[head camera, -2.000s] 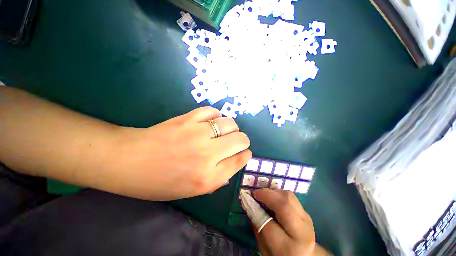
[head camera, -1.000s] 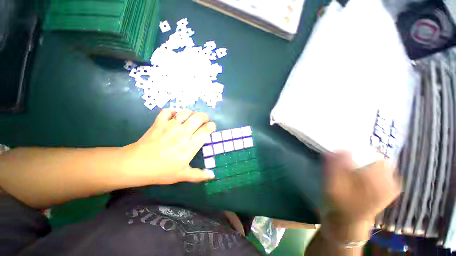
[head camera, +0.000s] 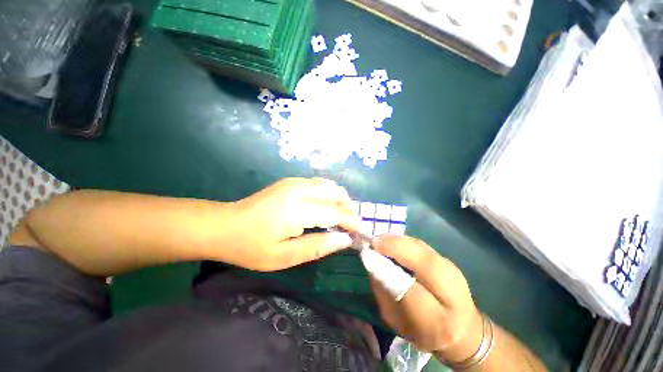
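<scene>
The green PCB panel (head camera: 342, 280) lies in front of me, with rows of white-faced square components (head camera: 385, 212) on its far part. My left hand (head camera: 294, 225) lies over the panel's left side, thumb and fingers meeting my right fingertips. My right hand (head camera: 422, 290), with a whitish finger cot, pinches a small dark-edged piece, likely a square component (head camera: 358, 241), at the panel. My fingers partly hide it. A bright pile of white plastic spacers (head camera: 331, 112) lies beyond my hands.
A PCB panel stack (head camera: 240, 36) stands upper left, beside a phone (head camera: 91, 69) and clear plastic trays (head camera: 36, 43). A perforated board (head camera: 465, 25) is at the top. The white wrapped package (head camera: 560, 167) at right bears several square components (head camera: 627, 254). A dotted sheet (head camera: 22, 185) is at left.
My right hand went to the white package and is back at the panel, pinching a small piece. My left hand's thumb has moved in to meet it. The camera view has shifted.
</scene>
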